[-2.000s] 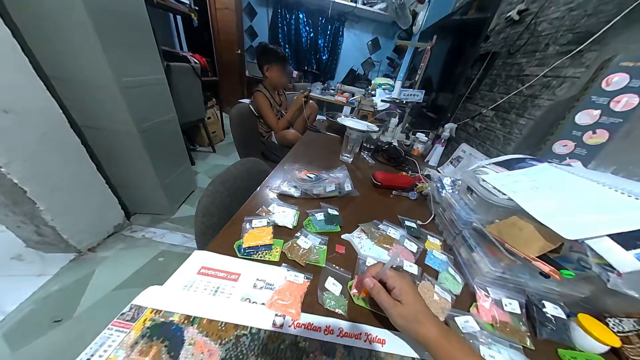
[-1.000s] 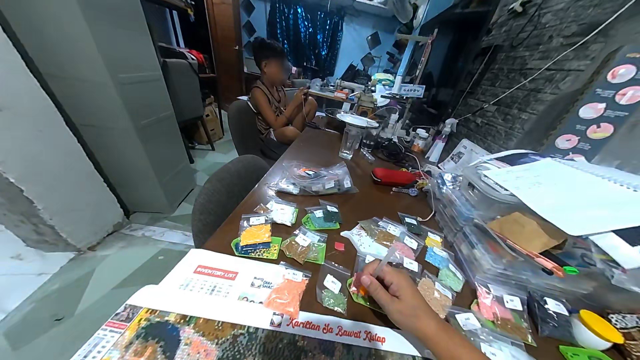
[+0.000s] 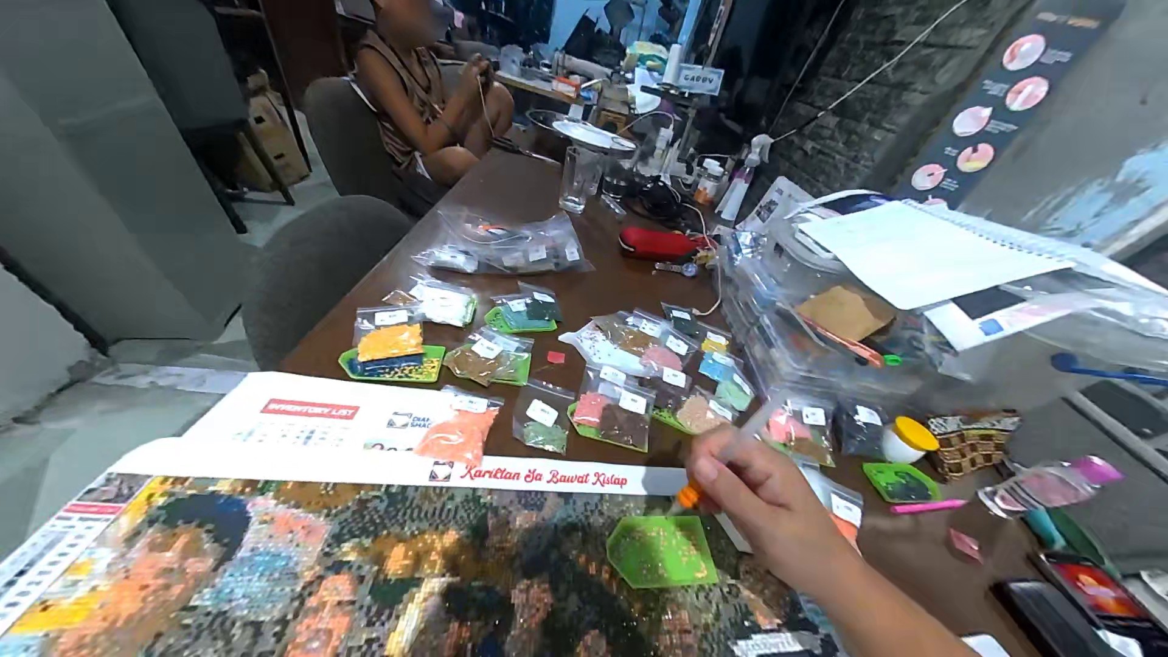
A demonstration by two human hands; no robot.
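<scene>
My right hand [image 3: 762, 497] holds a diamond-painting applicator pen [image 3: 744, 438], with an orange part near its lower tip, above the upper right of the diamond painting canvas [image 3: 411, 566]. Just left of the hand, a green plastic tray [image 3: 662, 552] with small drills in it lies on the canvas. A small bag of orange drills [image 3: 459, 433] rests on the canvas's white margin and the inventory sheet [image 3: 310, 411]. Behind the hand lie labelled zip bags, among them one with brown drills [image 3: 625, 415] and one with green drills [image 3: 545, 422]. My left hand is out of view.
A person [image 3: 420, 100] sits at the table's far left side. On the table stand a glass [image 3: 579, 178], a red pouch [image 3: 666, 242] and a large clear bag [image 3: 511, 245]. Stacked plastic cases [image 3: 785, 338], a yellow-lidded jar [image 3: 912, 438] and phones [image 3: 1049, 616] are at the right.
My right hand has moved from among the small bags toward me, over the canvas. The green tray now lies on the canvas beside it. The view has tilted down.
</scene>
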